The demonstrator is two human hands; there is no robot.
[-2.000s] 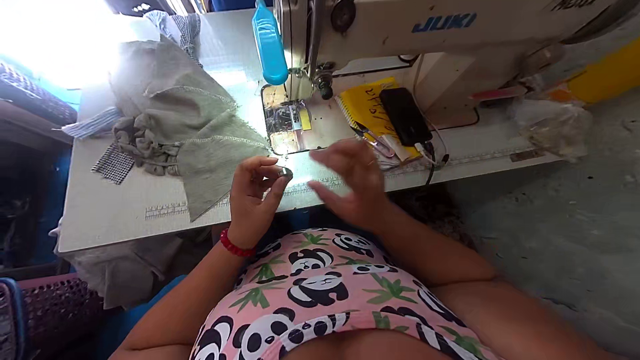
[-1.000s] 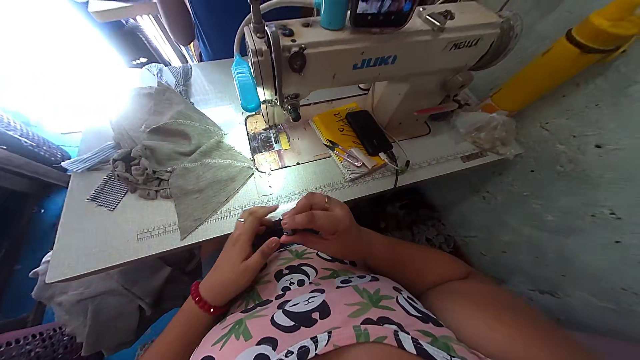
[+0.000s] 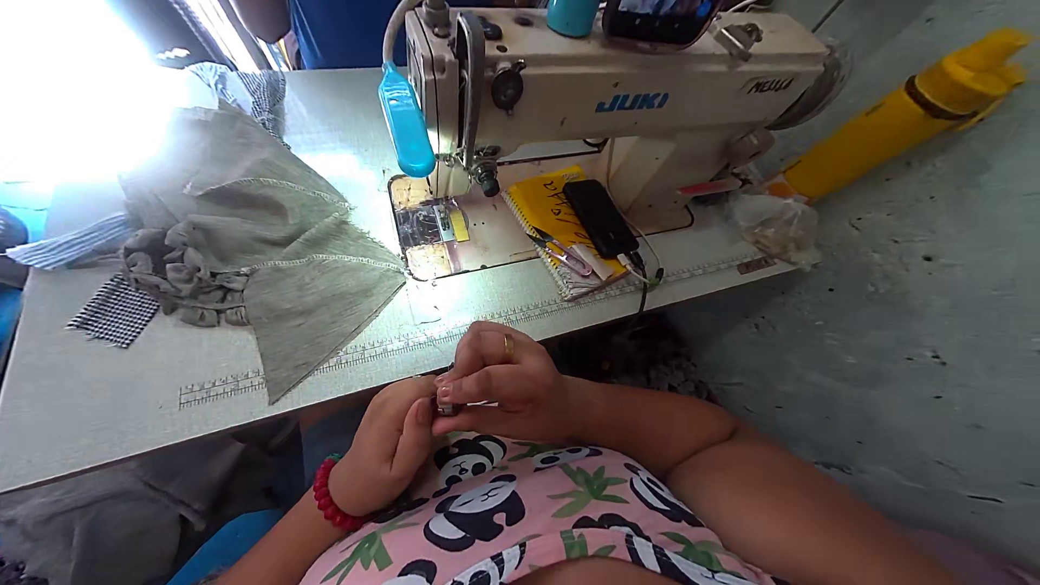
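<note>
My left hand (image 3: 394, 443), with a red bead bracelet at the wrist, is closed around a small metallic object (image 3: 445, 404) close to my lap. The fingertips of my right hand (image 3: 508, 382), which wears a ring, pinch the same object from the other side. Fingers cover most of it, so its kind cannot be told; it could be a bobbin or bobbin case. Both hands are just in front of the table edge, below the needle area of a Juki sewing machine (image 3: 650, 101). Grey-green fabric (image 3: 309, 317) with stitched seams lies on the table to the left.
On the machine bed, a black phone (image 3: 600, 218) with a cable lies on a yellow notebook (image 3: 540, 199) beside thread snips (image 3: 565, 253). A blue lamp (image 3: 406, 122) hangs by the needle. Checked scraps (image 3: 118, 310) lie left. A person (image 3: 341, 32) is behind the table. A yellow roll (image 3: 886, 122) leans right.
Two seconds ago my right hand was apart with its fingers spread; now it meets my left hand at the small object. Both hands are lower, nearer my lap. The view has shifted.
</note>
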